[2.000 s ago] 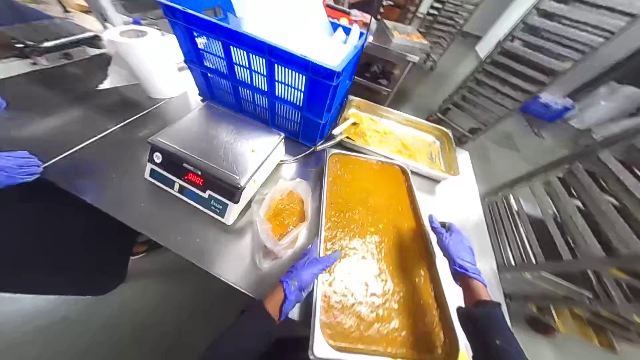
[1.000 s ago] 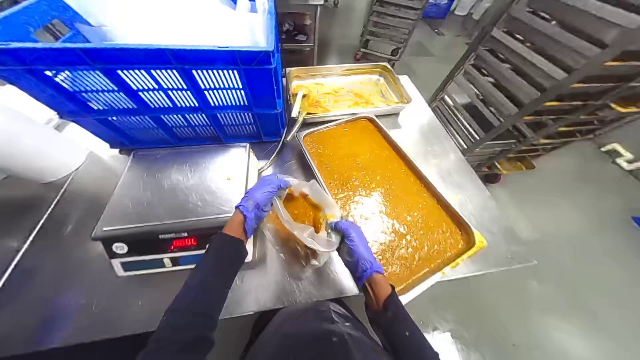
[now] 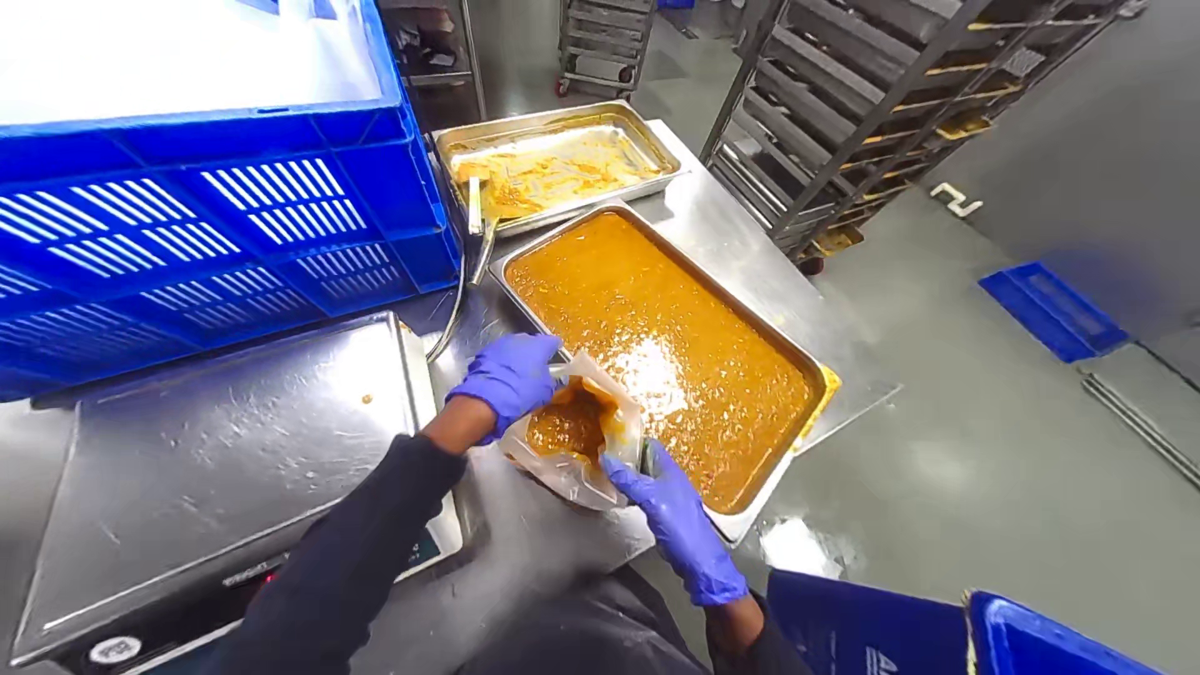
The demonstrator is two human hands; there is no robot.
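Observation:
A clear plastic bag [image 3: 574, 473] with orange-brown sauce in it is held open at its rim between my gloved hands. My left hand [image 3: 511, 380] grips the upper left of the rim, and my right hand [image 3: 680, 520] grips the lower right side. Just beyond the bag lies a steel tray of orange-brown sauce [image 3: 656, 328]. Behind that stands a second steel tray [image 3: 600, 169], smeared with sauce, with a utensil [image 3: 475, 206] leaning in it. At the left is a digital scale [image 3: 244, 450], its metal platform bearing only a small speck.
A blue plastic crate [image 3: 216, 206] with white contents stands behind the scale. Rack trolleys [image 3: 834, 112] stand beyond the table. A blue container [image 3: 1050, 637] is at the lower right, and a blue object [image 3: 1055, 309] lies on the floor.
Two seconds ago the bag stood on the table by the scale and my hands were at the sauce tray. Both hands now hold the bag, nearer the tray. The view has shifted strongly.

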